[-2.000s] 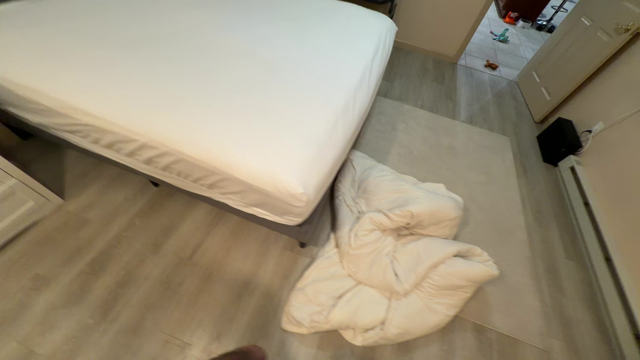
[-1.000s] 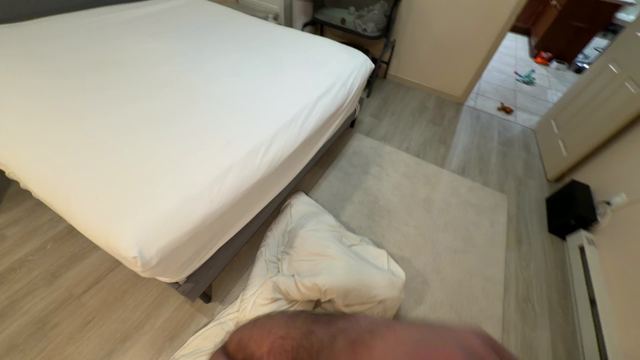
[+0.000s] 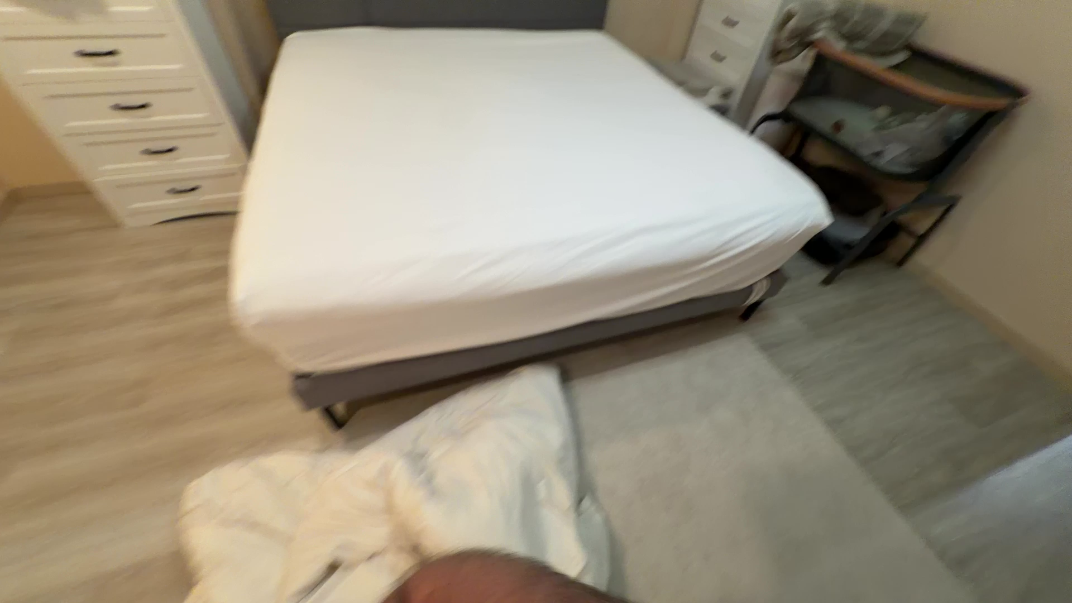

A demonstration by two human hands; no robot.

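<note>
A blurred part of my right hand or forearm [image 3: 502,579] shows at the bottom edge, in front of the comforter; its fingers cannot be made out. An off-white comforter [image 3: 452,477] lies bunched at the foot of the bed, partly on the rug and partly on the wood-look floor, its near part cut off by the frame. Behind it stands a mattress in a white fitted sheet [image 3: 502,176], on a grey upholstered bed frame [image 3: 519,347] with dark legs. My left hand is out of view.
A white chest of drawers [image 3: 138,109] stands left of the bed. On the right is a bassinet [image 3: 888,126] on dark legs, with fabric items in and on it. A light rug [image 3: 712,469] extends from the bed's foot.
The view has swung left by a large amount, bringing the headboard and chest of drawers in. The arm, stretched across the bottom one second ago, now shows only as a smaller part.
</note>
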